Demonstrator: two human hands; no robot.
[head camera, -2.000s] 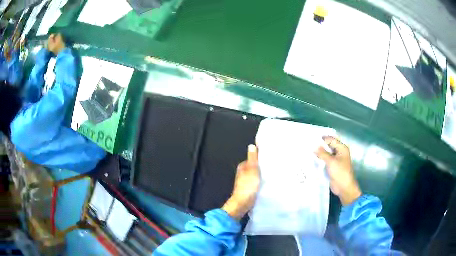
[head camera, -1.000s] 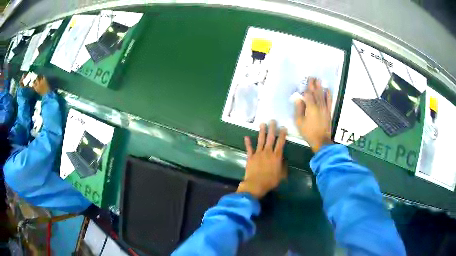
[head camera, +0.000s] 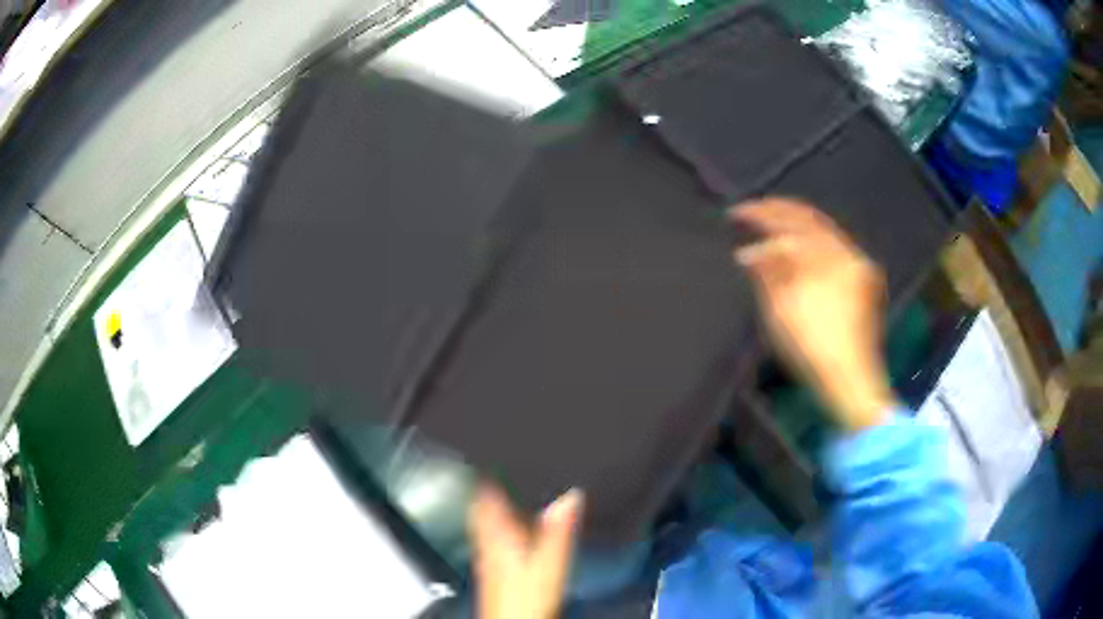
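Observation:
A large black two-bay tray (head camera: 593, 302) is held up in front of me, blurred by motion, with no tablet in either bay. My left hand (head camera: 523, 562) grips its near edge at the bottom of the picture. My right hand (head camera: 816, 308) grips its right edge. The tray hides part of the conveyor and bench. A second black tray (head camera: 756, 103) lies beyond it at the upper right.
An open gift box (head camera: 163, 333) with a yellow piece is on the green conveyor at left. A white sheet (head camera: 302, 538) lies at lower left over a black edge. Crumpled clear bags (head camera: 895, 55) and a person's blue sleeve (head camera: 1010, 79) are upper right. White sheets (head camera: 986, 417) are at right.
My view has turned. My hands have left the open gift box on the conveyor and now hold a black tray, which is lifted and in motion.

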